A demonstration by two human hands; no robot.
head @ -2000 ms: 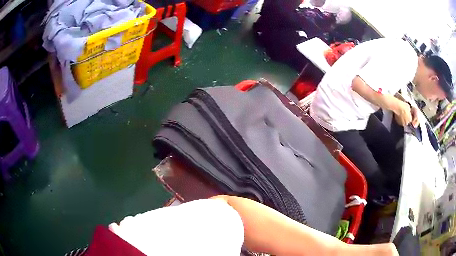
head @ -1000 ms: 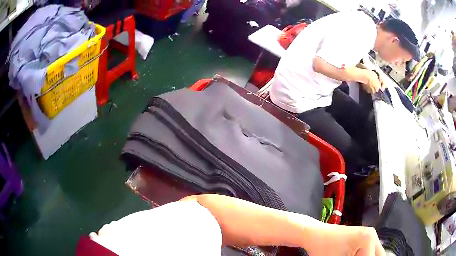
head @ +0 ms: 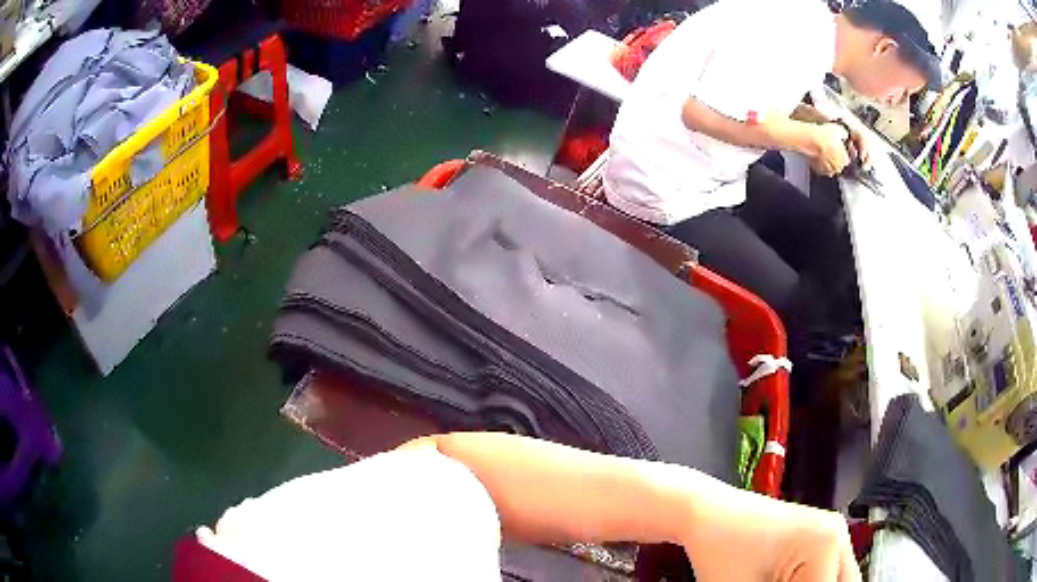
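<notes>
A thick fanned bundle of dark grey cut panels (head: pixel 591 296) lies in the middle of the view, on a brown board (head: pixel 341 415) over a red plastic holder (head: pixel 756 330). A second stack of dark panels (head: pixel 938 489) lies on the white table at the lower right, its layered edge towards me. My left forearm crosses the bottom in front of the bundle. My left hand (head: pixel 802 551) is at the bottom edge, left of the table stack, fingers bent and partly cut off. Whether it holds anything is hidden. My right hand is out of the picture.
A person in a white shirt (head: pixel 705 114) works at the white table (head: pixel 887 296) beyond the bundle. A cream machine head (head: pixel 989 364) stands at right. At left are a yellow basket (head: pixel 148 199) of pale cloth, a red stool (head: pixel 250 136) and a purple stool (head: pixel 17 426).
The view has shifted, so the bundle and baskets sit further left than two seconds ago. More of my left hand and the table stack shows. Since one second ago, the hand sits slightly left and lower.
</notes>
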